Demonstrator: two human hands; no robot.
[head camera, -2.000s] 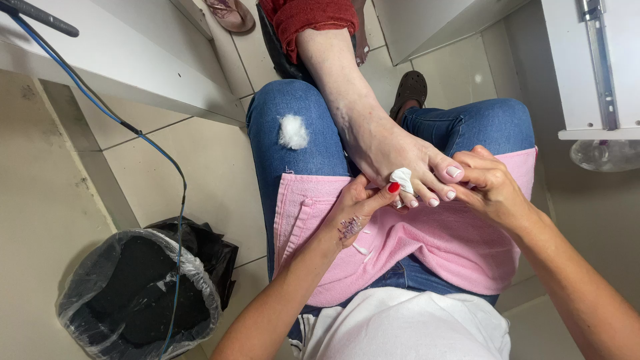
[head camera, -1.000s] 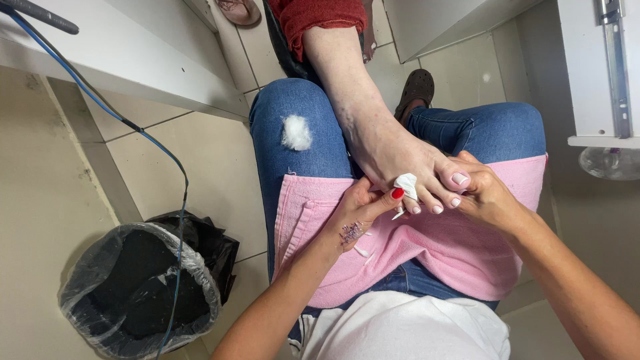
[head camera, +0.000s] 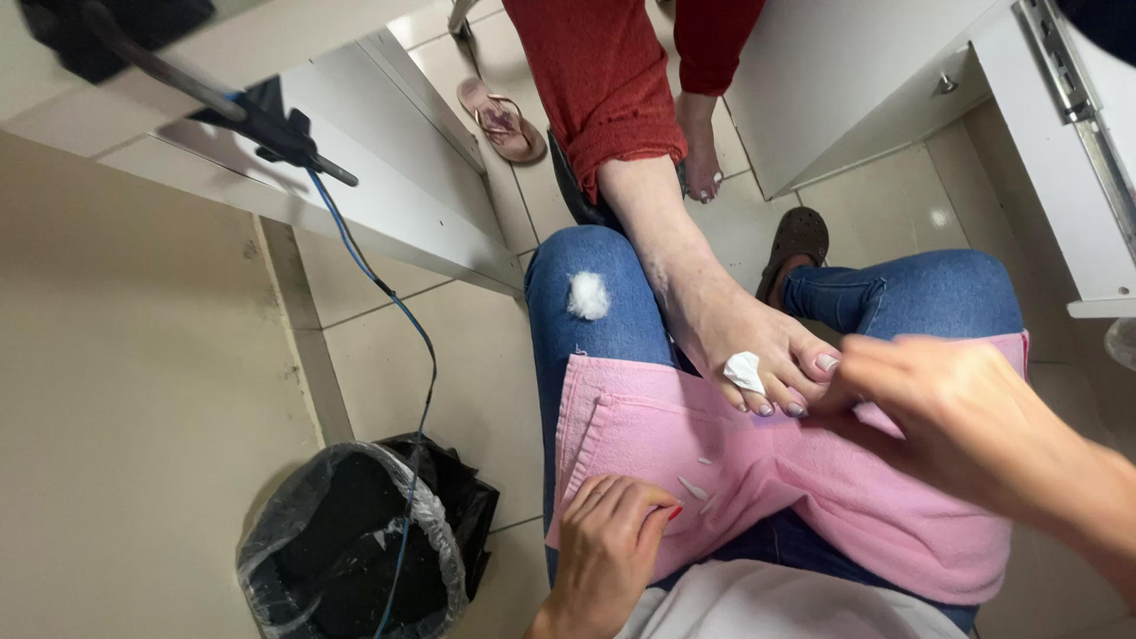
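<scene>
Another person's bare foot (head camera: 728, 319) rests across my lap, its toenails painted a pale shade. A folded piece of white tissue or cotton (head camera: 744, 371) sits wedged between its smaller toes. My right hand (head camera: 932, 413), slightly blurred, is at the big toe with fingers bent; whether it holds anything is hidden. On the pink towel (head camera: 612, 435) lies my left hand (head camera: 612, 537), fingers curled, near several small white scraps (head camera: 692, 487). What is under those fingers cannot be seen. A tuft of cotton wool (head camera: 588, 295) rests on my jeans at the left knee.
A bin lined with clear plastic (head camera: 355, 541) stands at lower left, a blue-black cable (head camera: 415, 337) hanging over it from a black clamp (head camera: 284, 133). White cabinets (head camera: 852, 80) flank the legs. A flip-flop (head camera: 501, 122) lies on the tiled floor.
My left hand has left the foot and come down onto the towel at lower left. My right hand remains by the big toe, now more over its tip. The view has shifted.
</scene>
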